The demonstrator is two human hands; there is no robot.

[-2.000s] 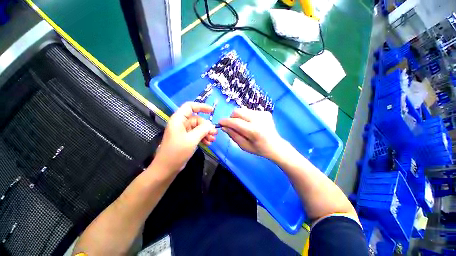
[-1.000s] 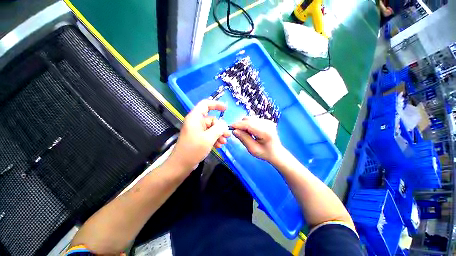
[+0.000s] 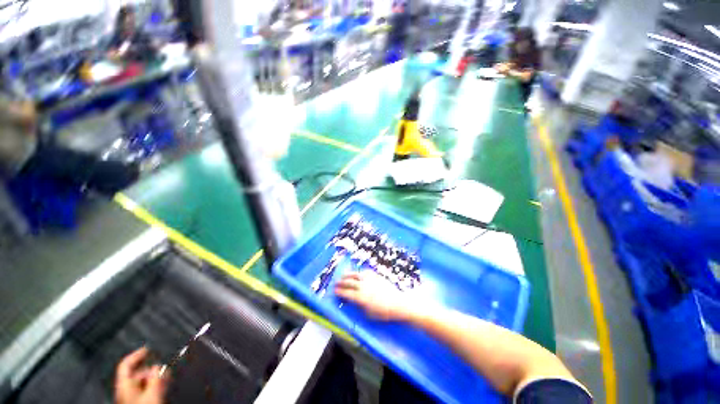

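Observation:
The blue tray lies on the bench edge in front of me. A heap of black-and-white parts lies at its far end. My right hand is over the tray beside the near edge of the heap, fingers bent; whether it holds a part I cannot tell. My left hand is low at the left over the black mesh belt, cut off by the bottom edge and blurred. A thin pale-tipped part shows just right of its fingers; I cannot tell if they touch it.
A yellow heat gun and white pad lie beyond the tray, with a black cord and paper sheets. An upright post stands left of the tray. Blue bins are at right. A person's dark sleeve shows at left; another person is far back.
The view has tilted up towards the hall. My hands have separated: the left moved left over the mesh belt, the right moved to the heap in the tray.

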